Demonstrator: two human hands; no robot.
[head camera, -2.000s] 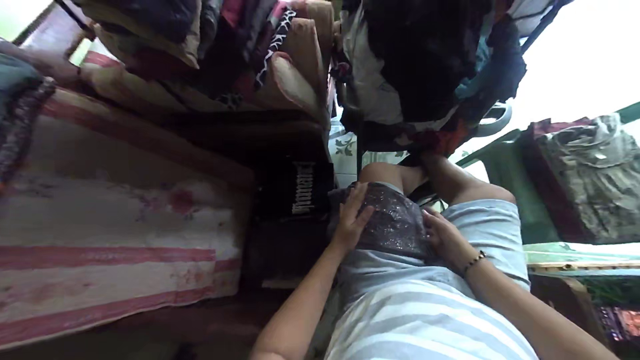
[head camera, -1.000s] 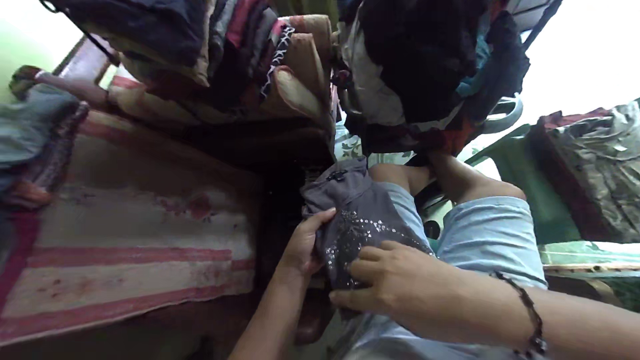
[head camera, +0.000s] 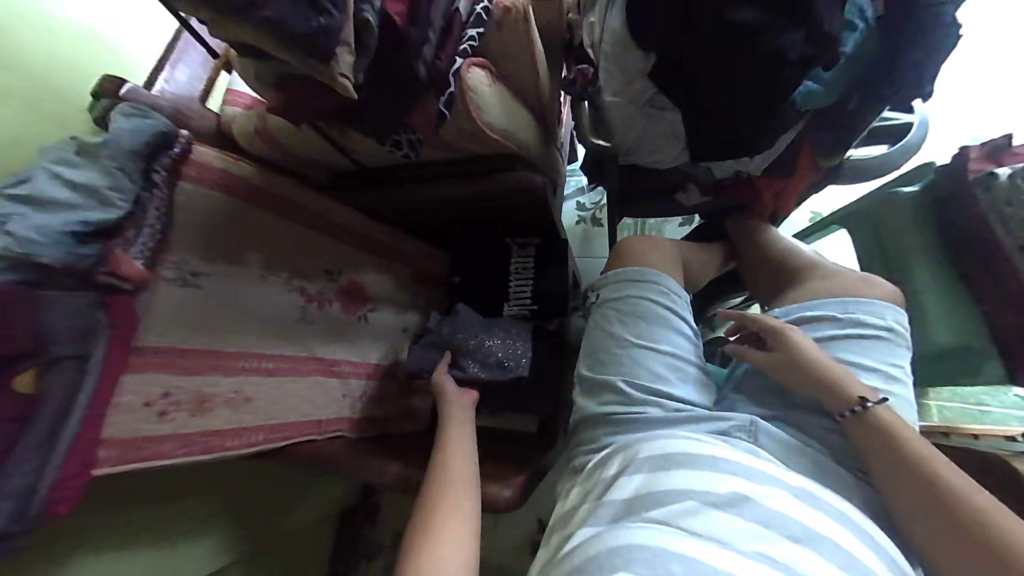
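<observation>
A folded dark grey garment with sparkling studs (head camera: 492, 350) lies at the near right end of the seat, partly over its patterned cover. My left hand (head camera: 454, 390) is on the near edge of this garment, its fingers at the cloth; the thumb's hold on it is not clear. Just beyond the garment is a black cloth with pale lettering (head camera: 522, 276). My right hand (head camera: 764, 344) is over my lap in light blue shorts (head camera: 640, 336), fingers apart and holding nothing. A dark beaded bracelet circles my right wrist.
Floral, red-striped cover (head camera: 264, 280) spreads over the long seat at left, with piled clothes (head camera: 72, 208) at its far left. More clothes (head camera: 384, 72) are stacked ahead, beside a dark heap (head camera: 720, 80). A green chair (head camera: 912, 264) holding clothes stands at right.
The studded garment was on my lap under both hands; it is now folded on the seat at left with my left hand. My right hand has come off it and moved right.
</observation>
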